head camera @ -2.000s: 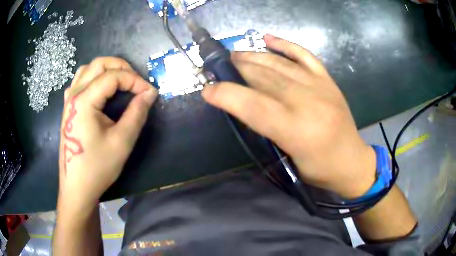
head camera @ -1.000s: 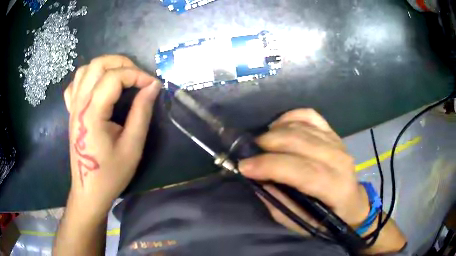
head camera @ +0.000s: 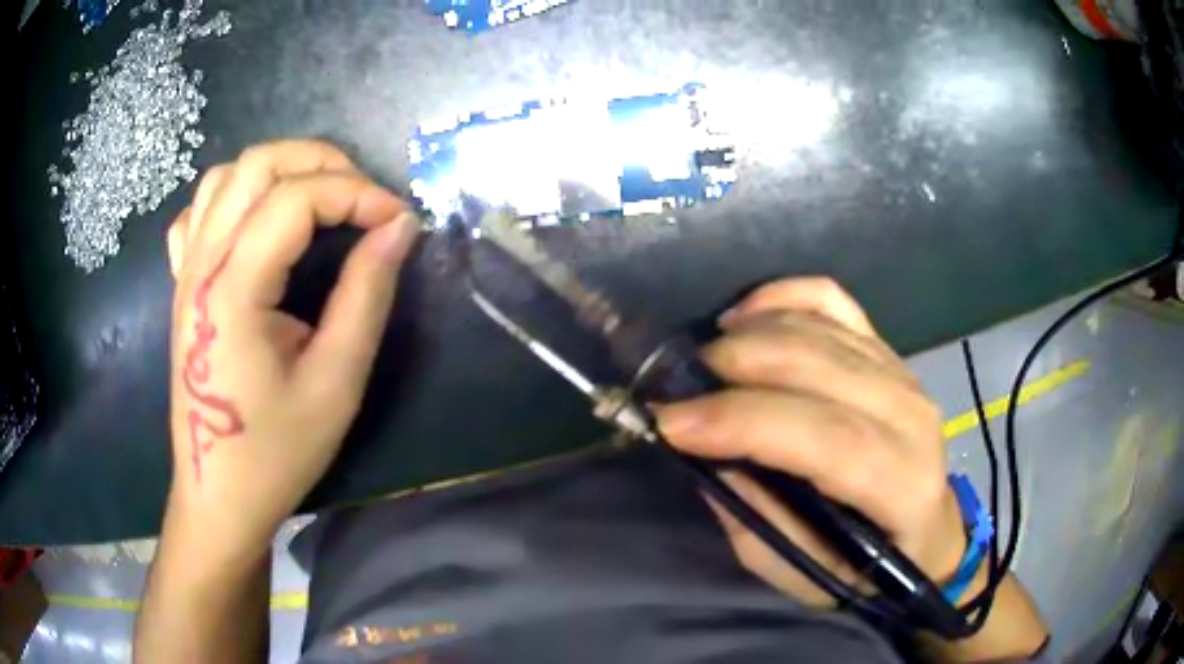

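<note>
A blue circuit board [head camera: 656, 184] with a large glaring silver-white area lies flat in front of me. My left hand [head camera: 279, 305] has thumb and index fingertips pinched together at the board's lower left corner; anything between them is too small to tell. My right hand [head camera: 812, 415] holds the black handle of a soldering iron [head camera: 552, 270]. The blurred iron tip points up and left at the board's lower left edge, close to my left fingertips. A thin silver feed tube [head camera: 535, 344] runs beside the barrel from a fitting near the grip.
A pile of small clear components [head camera: 130, 136] lies at the upper left of the dark green bench top [head camera: 831, 234]. Another blue board [head camera: 500, 13] is cut off by the top edge. Black cables [head camera: 1019, 389] hang past my right wrist, which wears a blue band [head camera: 969, 538].
My right hand has moved down and right from over the board, bringing the iron tip to the board's lower left corner. In the last second the iron has shifted slightly right. My left hand has barely moved.
</note>
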